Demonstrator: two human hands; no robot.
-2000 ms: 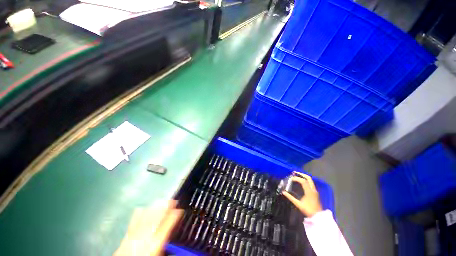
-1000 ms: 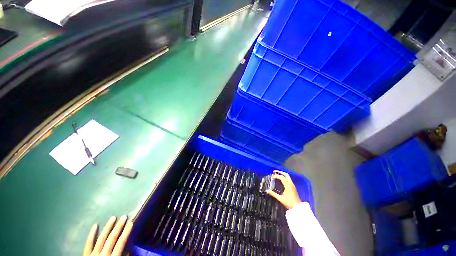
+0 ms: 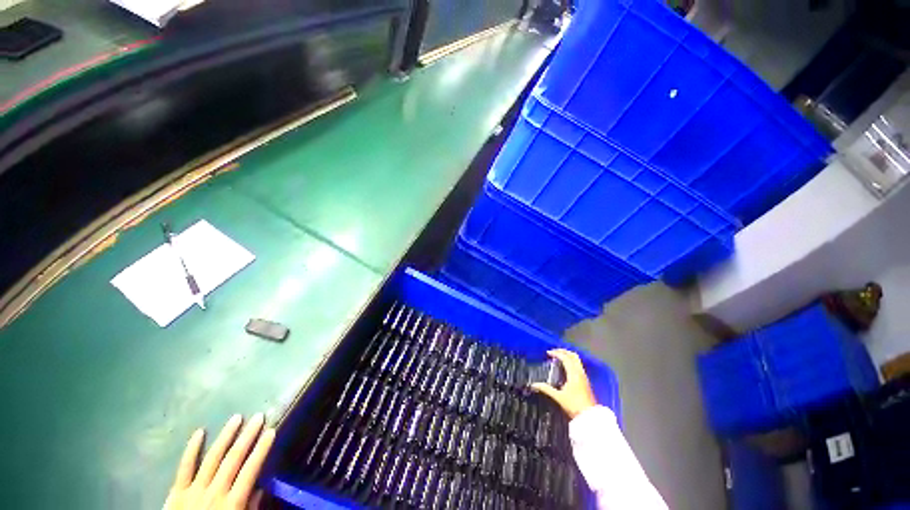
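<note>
The blue turnover crate stands beside the bench, filled with rows of dark housings on edge. My right hand is at the far right end of a row, thumb and fingers around a few housings low in the crate. My left hand rests on the green bench mat near the crate, fingers spread, empty, cut off by the lower edge. The note paper lies on the bench with a pen across it. A small dark block lies near the paper.
Stacked blue crates rise beyond the open one. More blue crates stand on the floor at the right. A dark gap and raised green shelf are behind the bench; a black flat item and white papers are on the shelf.
My right hand has lowered the held housings into the end of the row. My left hand, blurred in the oldest frame, now lies flat on the bench. The camera view has shifted.
</note>
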